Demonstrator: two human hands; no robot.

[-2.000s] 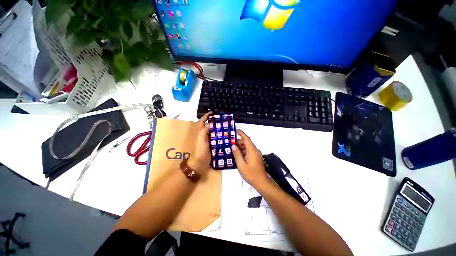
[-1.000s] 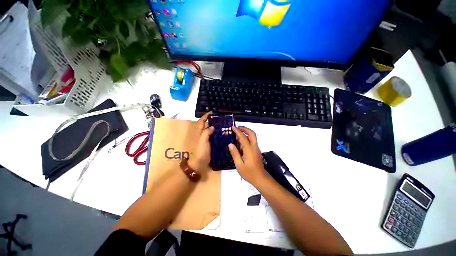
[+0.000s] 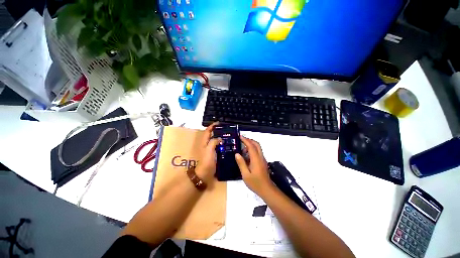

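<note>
A black smartphone (image 3: 228, 160) is held upright between both hands, over the desk in front of the keyboard. Its screen is mostly dark with a few small lit icons in the upper part. My left hand (image 3: 206, 158) grips its left edge, with the forearm over a tan notebook (image 3: 175, 176). My right hand (image 3: 253, 164) holds its right edge, the thumb over the lower screen. A black stapler (image 3: 291, 187) lies right of my right hand, partly behind the forearm, on a white printed paper sheet (image 3: 262, 232).
A keyboard (image 3: 270, 113) lies below the lit monitor (image 3: 282, 38). Red-handled scissors (image 3: 146, 155), a black pouch (image 3: 91, 146) and a blue tape dispenser (image 3: 190, 94) are left. A mouse pad (image 3: 369, 141), yellow tape roll (image 3: 401, 102), blue flask (image 3: 436, 157) and calculator (image 3: 417, 221) are right.
The phone screen has changed from a full bright icon grid to mostly dark with a few lit icons. The whole view has shifted slightly, with desk things lower in the picture. Both hands still hold the phone.
</note>
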